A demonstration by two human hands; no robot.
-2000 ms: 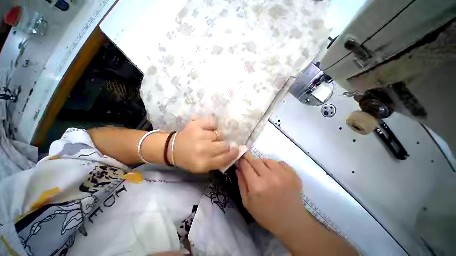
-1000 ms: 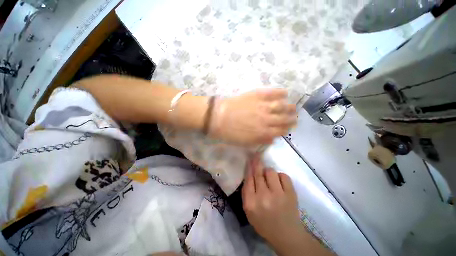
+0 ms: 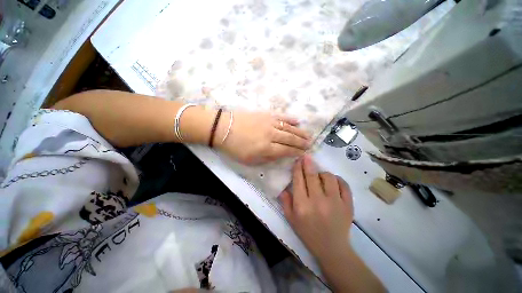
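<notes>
A thin off-white fabric panel (image 3: 252, 60) with grey-beige floral blotches lies spread over the table. Its right edge runs to the needle area of the off-white sewing machine head (image 3: 458, 109). My left hand (image 3: 266, 137) lies flat on the fabric, palm down, near that edge. My right hand (image 3: 320, 206) is at the front end of the edge, fingertips on the fabric close to my left fingertips. Whether it pinches the cloth is hard to tell. The metal needle plate (image 3: 341, 133) shows just beyond the fingers. The needle tip is hidden.
A grey lamp head (image 3: 380, 23) hangs above the fabric at upper right. A tan block (image 3: 384, 190) and a slim black tool (image 3: 424, 196) lie on the machine bed at right. A neighbouring white table (image 3: 57, 54) with a wood-coloured edge is at left.
Since two seconds ago, my left hand has moved from the front strip end toward the needle and now lies flat. My right hand has shifted slightly. The view has moved, and the lamp shows.
</notes>
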